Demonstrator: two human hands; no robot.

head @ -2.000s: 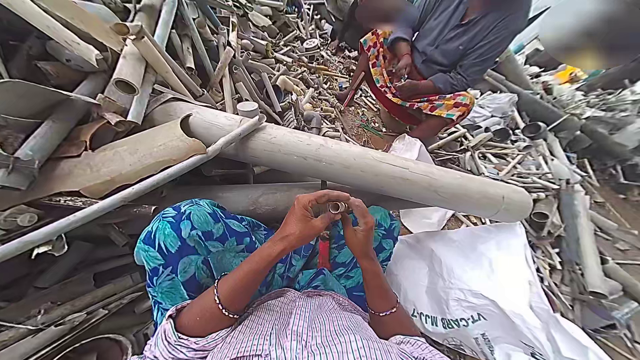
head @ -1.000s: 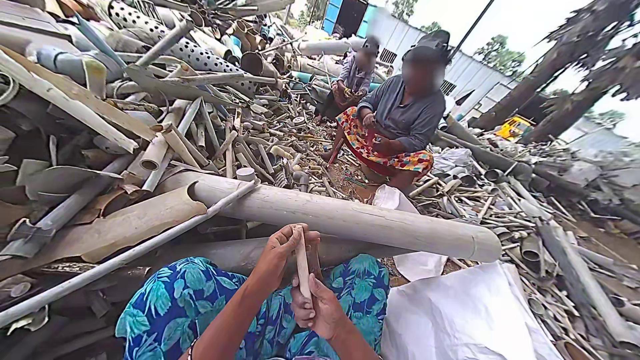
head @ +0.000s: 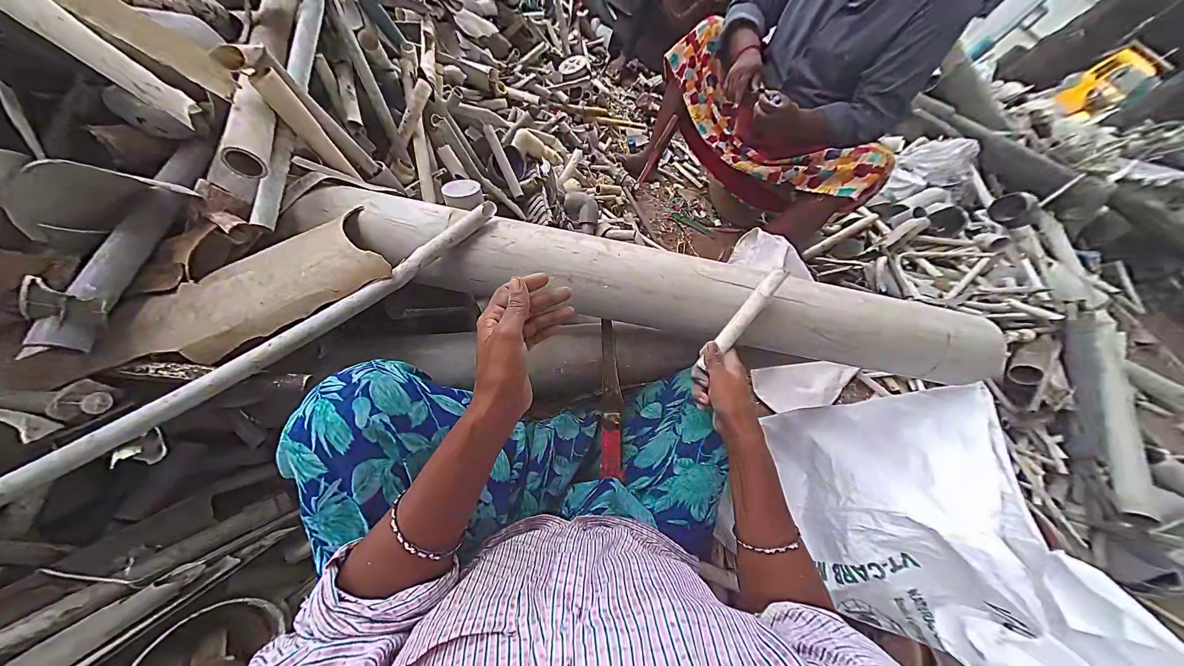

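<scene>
My right hand [head: 726,384] is closed round the lower end of a short, pale length of pipe [head: 754,310], which slants up to the right in front of a thick grey plastic pipe [head: 647,277]. Raised with its fingers apart, my left hand [head: 518,338] holds nothing and is near the same thick pipe. Between my knees, a blade with a red handle [head: 611,444] points away from me and reaches to the thick pipe. Its exact kind cannot be told.
Broken pipes [head: 231,296] heap up on my left, with a long thin pipe [head: 305,351] across them. A white woven sack [head: 897,490] bearing writing lies at my right. Beyond the thick pipe, a person in a patterned cloth [head: 786,139] sits among pipe scraps.
One second ago both hands were together at the short pale piece. Now my left hand is off it and apart, while my right hand holds it farther right. The view has tilted down.
</scene>
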